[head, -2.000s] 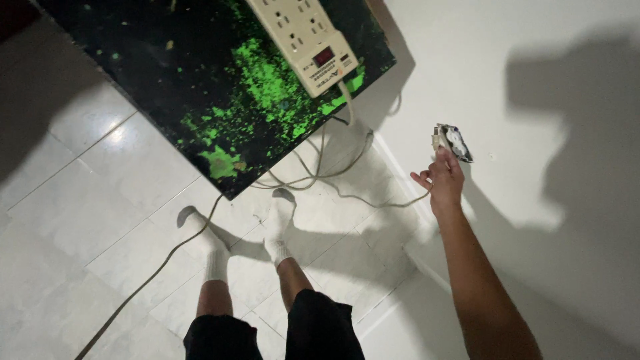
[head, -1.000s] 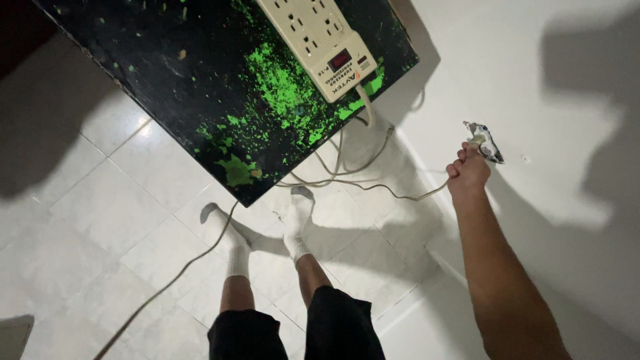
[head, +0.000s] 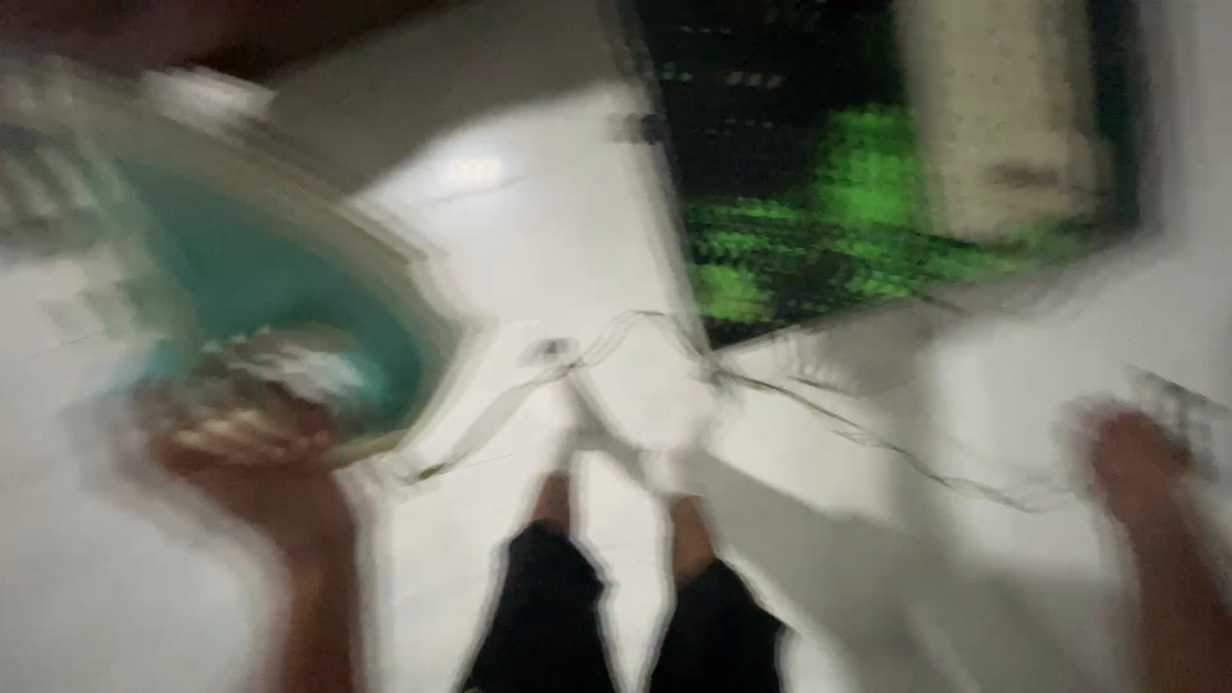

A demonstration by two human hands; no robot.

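The frame of now is badly blurred. At the left, my left hand (head: pixel 250 433) has its fingers bent around a pale, shiny thing (head: pixel 298 361) that I cannot name, over a teal surface with a light rim (head: pixel 289 260). At the right edge my right hand (head: pixel 1136 452) is closed at the end of a thin cable (head: pixel 866 433), beside a dark-and-white fitting on the wall (head: pixel 1184 414). Whether a plug is inside its fingers is hidden by blur.
A black board or tabletop with green patches (head: pixel 770 173) is at the upper right, with a beige power strip (head: pixel 1001 115) on it. Cables run below its corner across the pale tiled floor (head: pixel 539 250). My legs in dark shorts (head: pixel 539 606) are at the bottom.
My left hand and the teal surface have come into view at the left. My right hand is still by the wall fitting. The view has swung left.
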